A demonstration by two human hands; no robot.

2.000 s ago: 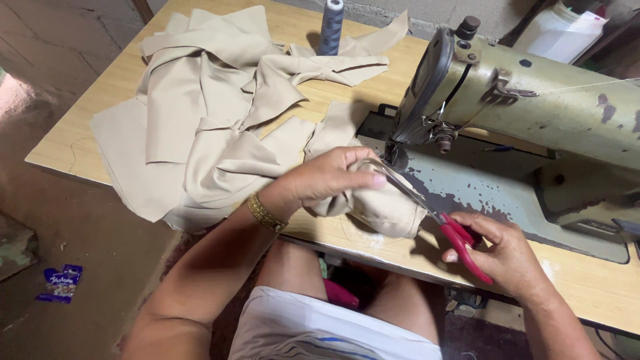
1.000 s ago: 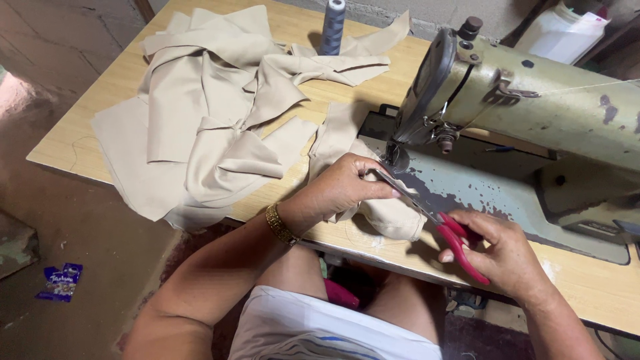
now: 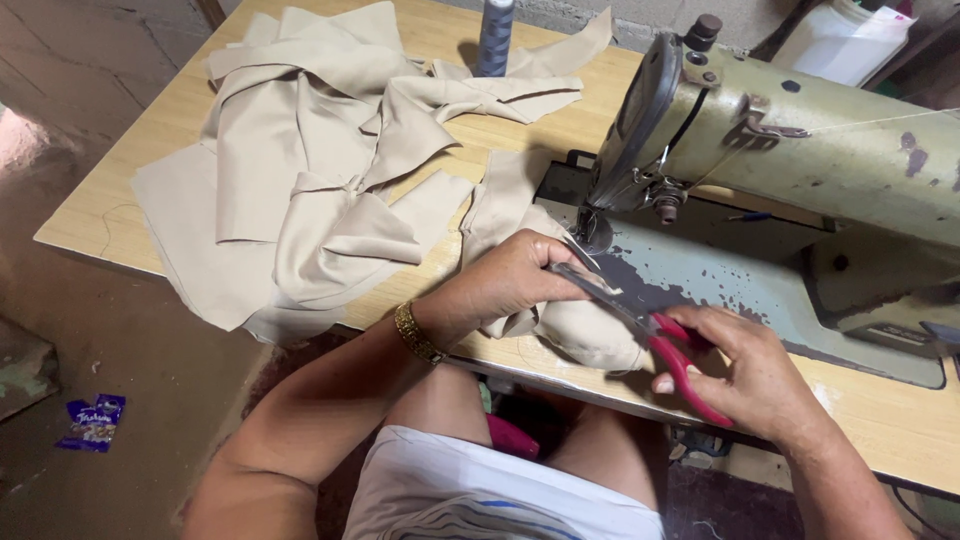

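Note:
My right hand grips the red handles of a pair of scissors, whose blades are spread and point up-left toward my other hand. A piece of beige fabric lies at the front edge of the table, and my left hand pinches part of it by the blades. A gold-coloured band is on my left wrist. Just beyond the fabric stands the needle and presser foot area of a green sewing machine. More beige fabric pieces lie heaped on the left of the table.
A cone of grey thread stands at the back of the wooden table. Behind the machine is a white plastic container. A purple wrapper lies on the floor at left. A block wall borders the table's back.
The left hand has shifted slightly along the fabric held near the scissor blades. The right hand keeps hold of the scissors in nearly the same place.

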